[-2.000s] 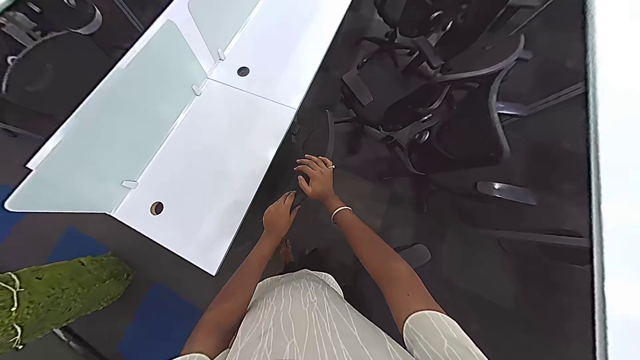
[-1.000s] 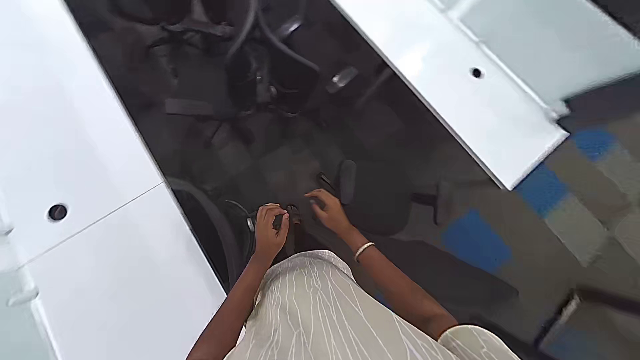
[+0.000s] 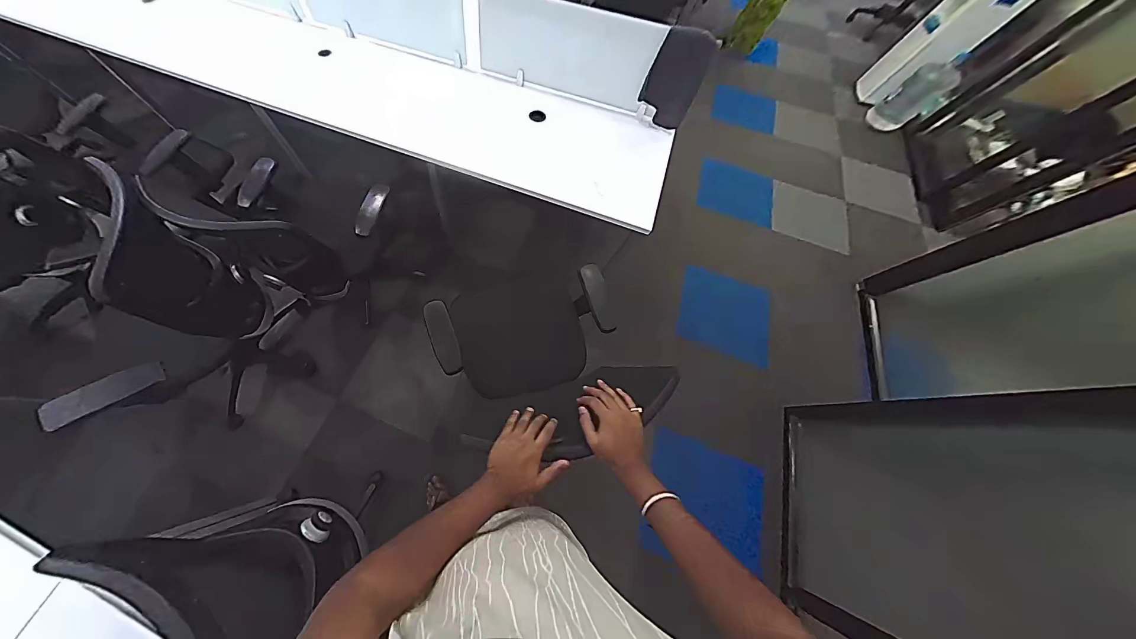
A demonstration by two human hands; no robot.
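Both hands rest at the top of the backrest [image 3: 652,390] of a black office chair, whose seat [image 3: 519,337] and two armrests lie just beyond them. My left hand [image 3: 522,453] has its fingers spread over the backrest's left part. My right hand [image 3: 614,424], with a ring on one finger and a white band at the wrist, lies on the backrest further right. Neither hand is seen closed round anything, though the undersides of the palms are hidden.
A long white desk [image 3: 497,133] with frosted dividers runs across the top. Several black mesh chairs [image 3: 186,266] stand at the left, another chair [image 3: 213,577] at the lower left. Glass panels in dark frames [image 3: 967,399] line the right, beside grey carpet with blue tiles [image 3: 723,315].
The view has swung strongly, bringing the desk's end and the glass panels into sight. My hands, closer together two seconds ago, are now flatter, with fingers spread on the chair's backrest.
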